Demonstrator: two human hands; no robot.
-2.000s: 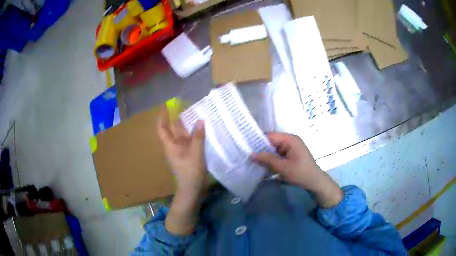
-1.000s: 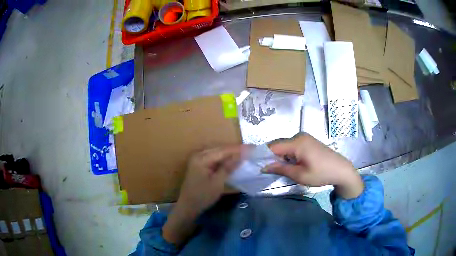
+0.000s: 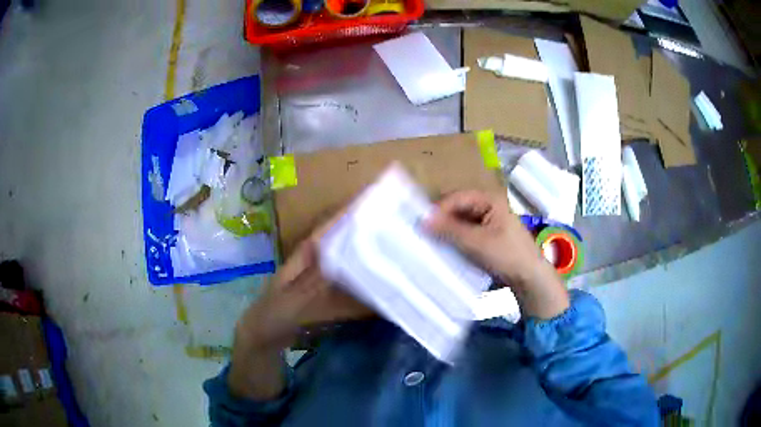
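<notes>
A white printed sheet (image 3: 400, 258), blurred, is held above the carton; I cannot read its print. My left hand (image 3: 304, 279) holds its left side, partly hidden under it. My right hand (image 3: 480, 229) is at its upper right edge with thumb and fingers close together. The closed brown carton (image 3: 375, 171) lies in front of me, with yellow-green tape at its far corners. The tape gun (image 3: 557, 250), with its green roll and orange-red core, lies right of the carton, partly behind my right arm.
A blue waste bin (image 3: 158, 213) of crumpled paper is on the floor at left. A red tape basket (image 3: 334, 32) is at the bench's far edge. Cardboard pads (image 3: 505, 104), a sticker sheet (image 3: 597, 133) and curled backing paper (image 3: 546, 185) lie on the metal bench.
The view has shifted, showing more of the waste bin and the tape gun. The sheet, bunched between my hands a second ago, is now spread out and tilted above the carton.
</notes>
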